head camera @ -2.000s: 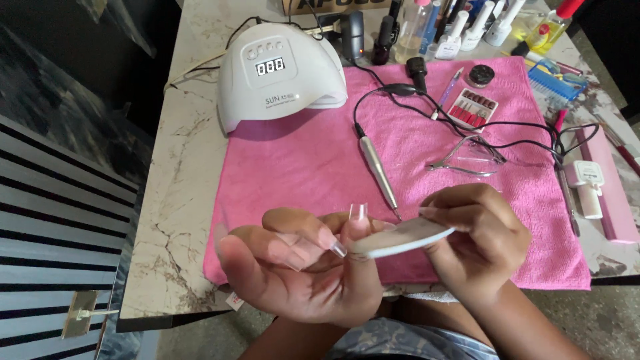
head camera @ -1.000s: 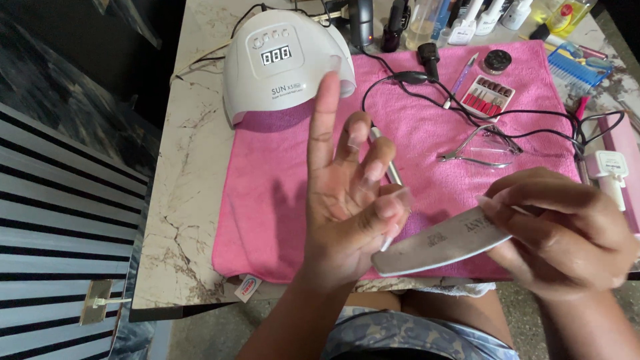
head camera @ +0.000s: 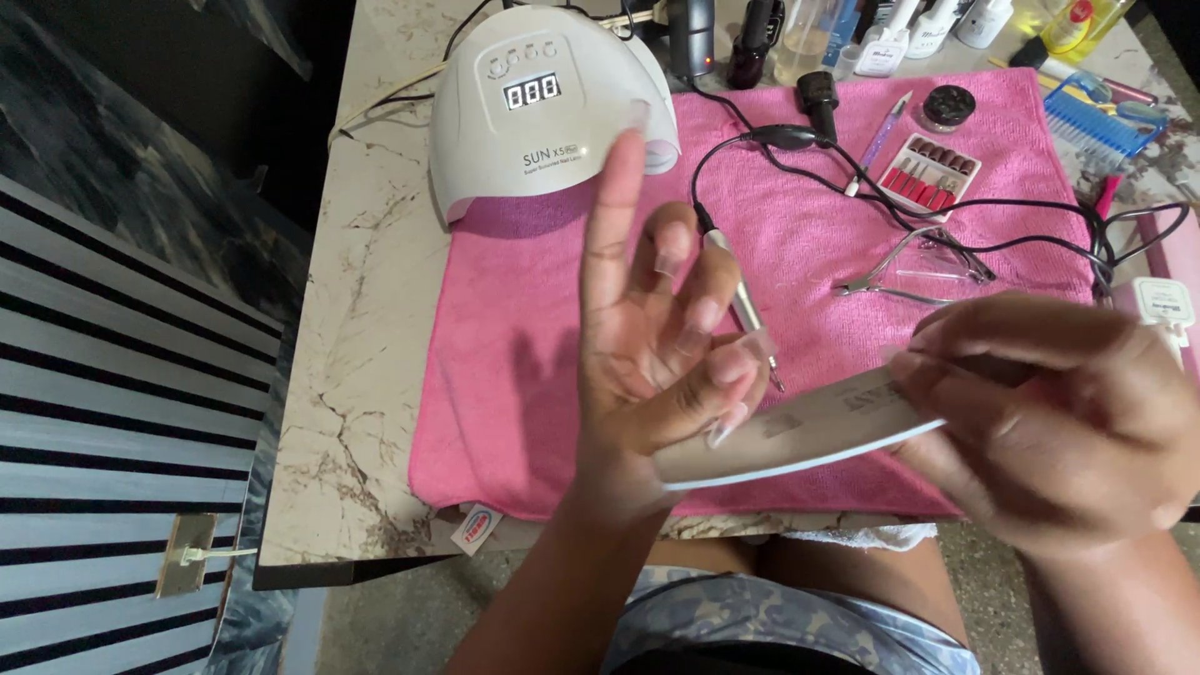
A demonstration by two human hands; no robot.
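My left hand (head camera: 656, 347) is raised palm toward me over a pink towel (head camera: 506, 375), its index finger straight up and the other fingers curled toward the thumb. Long clear tips show on its nails. My right hand (head camera: 1059, 403) grips one end of a curved grey nail file (head camera: 797, 431). The file's far end lies by the base of my left thumb; whether it touches the skin I cannot tell. Behind my left fingers, the silver handpiece of an electric nail drill (head camera: 742, 291) rests on the towel.
A white nail lamp (head camera: 553, 122) stands at the towel's back left. Cuticle nippers (head camera: 900, 272), a case of drill bits (head camera: 928, 173), a small jar (head camera: 948, 107) and black cable lie to the right. Bottles (head camera: 886, 42) line the back; a blue comb (head camera: 1102, 117) is at back right.
My left hand has turned from lying sideways to upright, with its index finger extended. The file has moved from the left thumb's tip down toward its base, with my right hand still holding it.
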